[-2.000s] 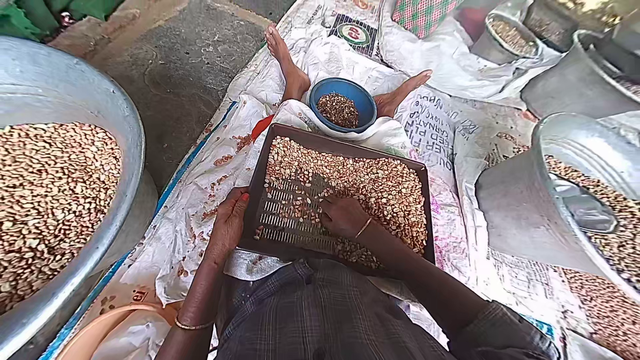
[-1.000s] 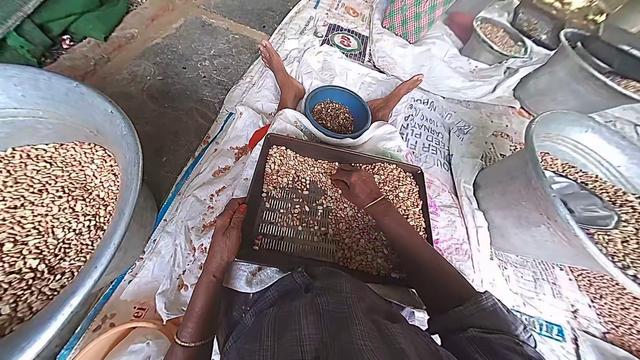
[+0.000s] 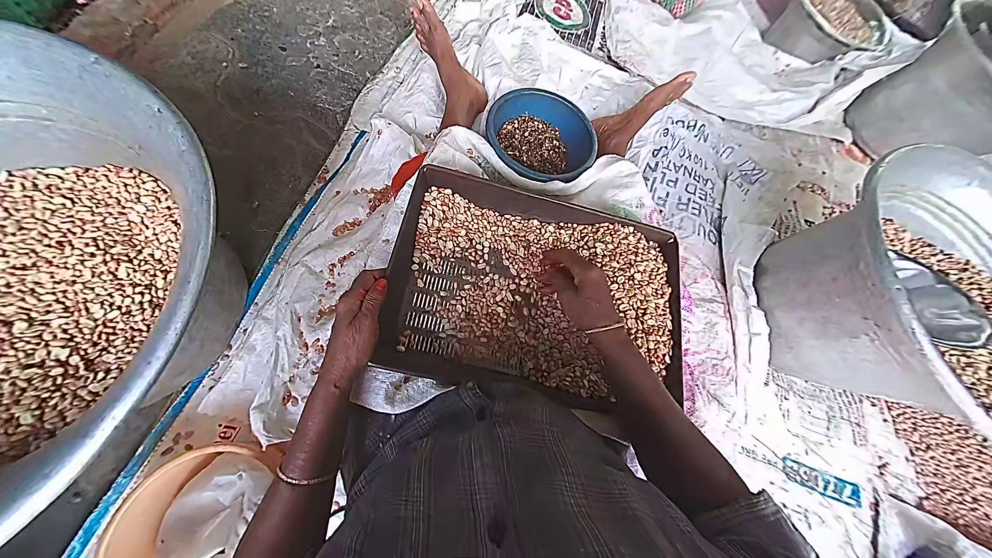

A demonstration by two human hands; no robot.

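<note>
A dark rectangular sieve tray [image 3: 401, 256] with a slotted bottom rests on my lap, tilted slightly in view. Pale and reddish split seeds or nuts [image 3: 620, 256] cover most of it, thinner at the left where the slots show. My left hand [image 3: 358, 318] grips the tray's left wall, thumb on top. Over the middle right of the tray is my right hand [image 3: 577, 291], its fingers bent just above or in the seeds; whether they pinch any is unclear. Just beyond the tray, between my feet, stands a blue bowl [image 3: 577, 128] holding small dark bits.
At left stands a large aluminium vessel [image 3: 194, 178] full of similar seeds. Another metal vessel [image 3: 821, 279] with seeds and a shiny scoop-like dish [image 3: 934, 298] is at right. An orange tub [image 3: 143, 496] sits at lower left. White woven sacks [image 3: 527, 66] cover the ground; more vessels stand at upper right.
My right hand has moved from the tray's lower middle, up to its far part, then back a little toward me. My left hand stays on the tray's left wall.
</note>
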